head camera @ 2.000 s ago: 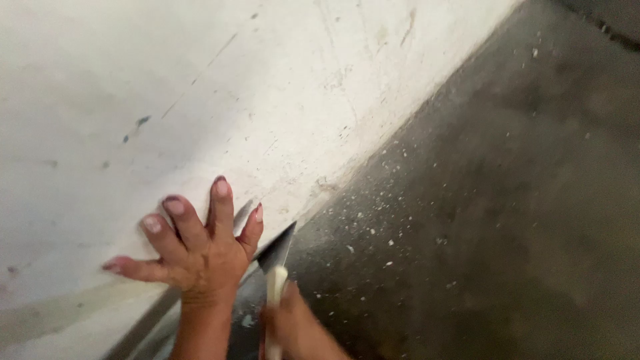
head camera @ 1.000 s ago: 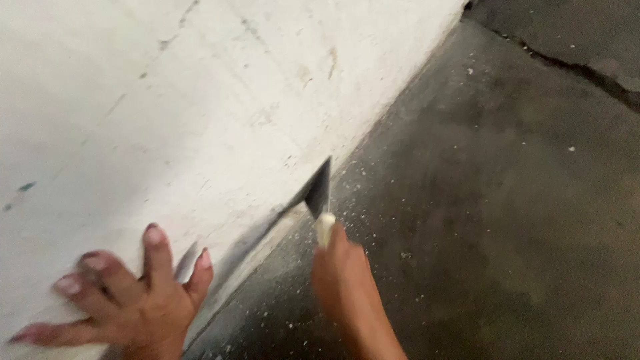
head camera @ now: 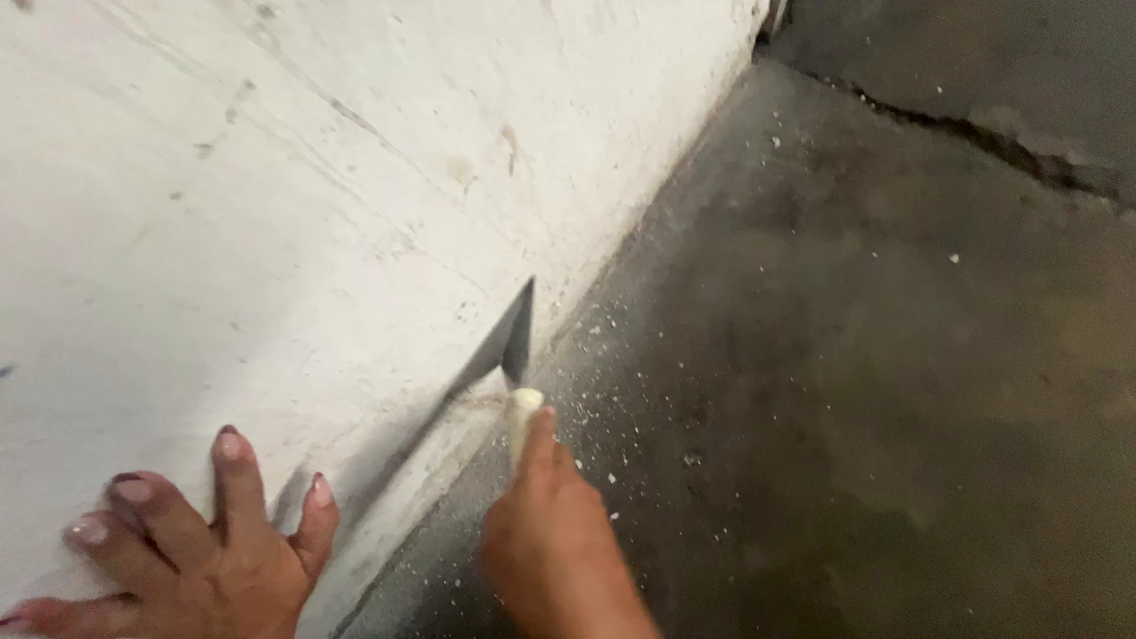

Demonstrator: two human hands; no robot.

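My right hand (head camera: pixel 550 515) grips the pale handle of a putty knife (head camera: pixel 517 342), whose dark metal blade lies against the lower part of a white painted wall (head camera: pixel 373 240). The blade's corner points up along the wall, near where it meets the floor, and a dark shadow stretches down to the left from it. My left hand (head camera: pixel 222 550) is spread with its palm side toward the wall at the lower left, holding nothing. Scratches and dark marks show on the wall's paint.
The grey concrete floor (head camera: pixel 843 373) fills the right side, with white flakes (head camera: pixel 612 355) scattered along the wall's base. A dark crack (head camera: pixel 985 138) crosses the floor at the upper right, running from the wall's edge.
Two seconds ago the putty knife was close beside my left hand; it is now farther up along the wall's base, away from that hand. The view has shifted along the wall.
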